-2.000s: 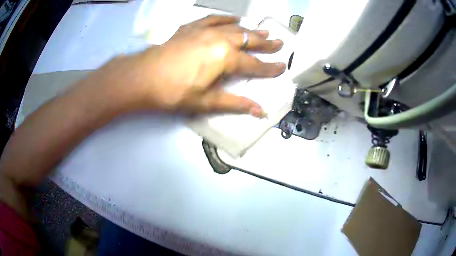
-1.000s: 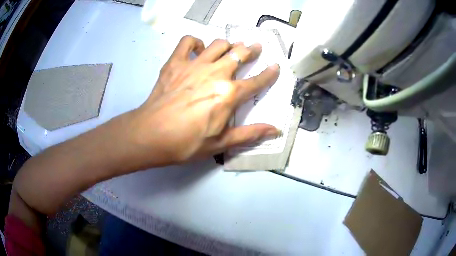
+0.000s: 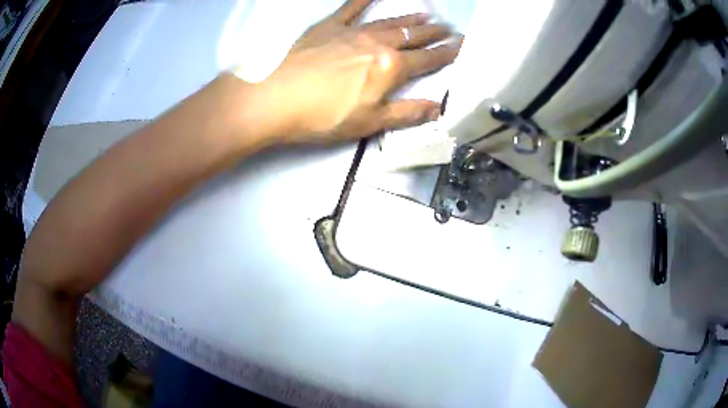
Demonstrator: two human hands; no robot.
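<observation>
My left hand lies flat with its fingers spread, beside the sewing machine head. Its fingertips point at the needle area. Under and beside the fingers is a pale fabric piece, mostly hidden and washed out by glare; its near edge lies left of the presser foot. I cannot tell the template from the fabric here. The grey needle plate shows below the foot. My right hand is not in view.
A beige-grey cut piece lies at the left, partly behind my forearm. A brown piece lies at the lower right. A slim black tool lies right of the tension knob. The white table has a scale along its front edge.
The fabric under my left hand has turned and moved away from me, uncovering the bed seam and brown-grey curved mark. My left hand moved up with it.
</observation>
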